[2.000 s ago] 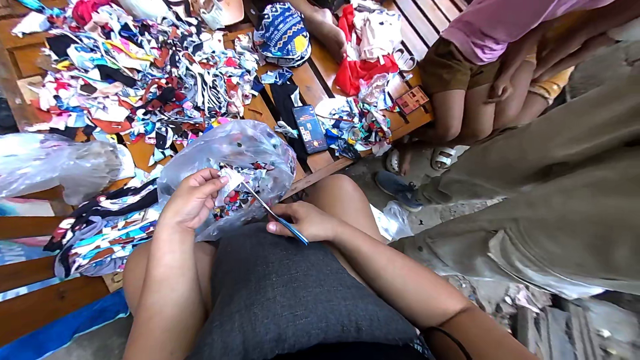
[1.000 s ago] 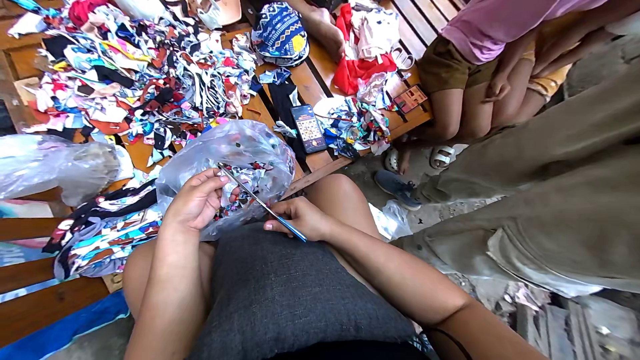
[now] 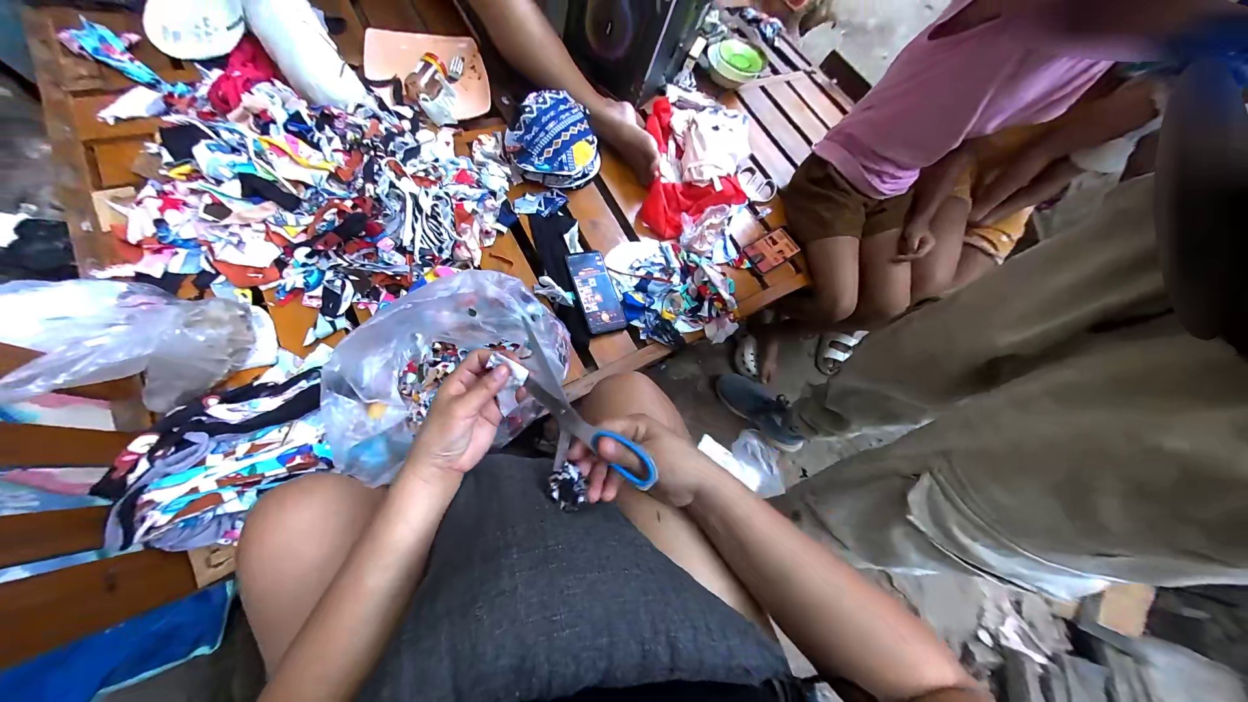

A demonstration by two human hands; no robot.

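My left hand (image 3: 466, 411) pinches a small white fabric scrap (image 3: 509, 375) above the mouth of a clear plastic bag (image 3: 366, 395) that holds small cut scraps. Scissors with blue-lined handles (image 3: 634, 458) are in my right hand (image 3: 648, 456), their blades parted and pointing up and left beside the white scrap. A dark and white bundle of fabric (image 3: 566, 486) hangs just below my right fingers, over my lap. How it is held cannot be told.
A large heap of fabric scraps (image 3: 322, 195) covers the slatted wooden table (image 3: 595, 210). A phone (image 3: 596, 292), a patterned cap (image 3: 554, 138), a smaller scrap pile (image 3: 673, 288) and folded strips (image 3: 234, 458) lie about. People sit and stand at right; another person's leg (image 3: 556, 68) rests on the table.
The scissors' blades have parted, and my right hand has turned so that the blue handle loop shows. The dark and white bundle now shows below my right hand.
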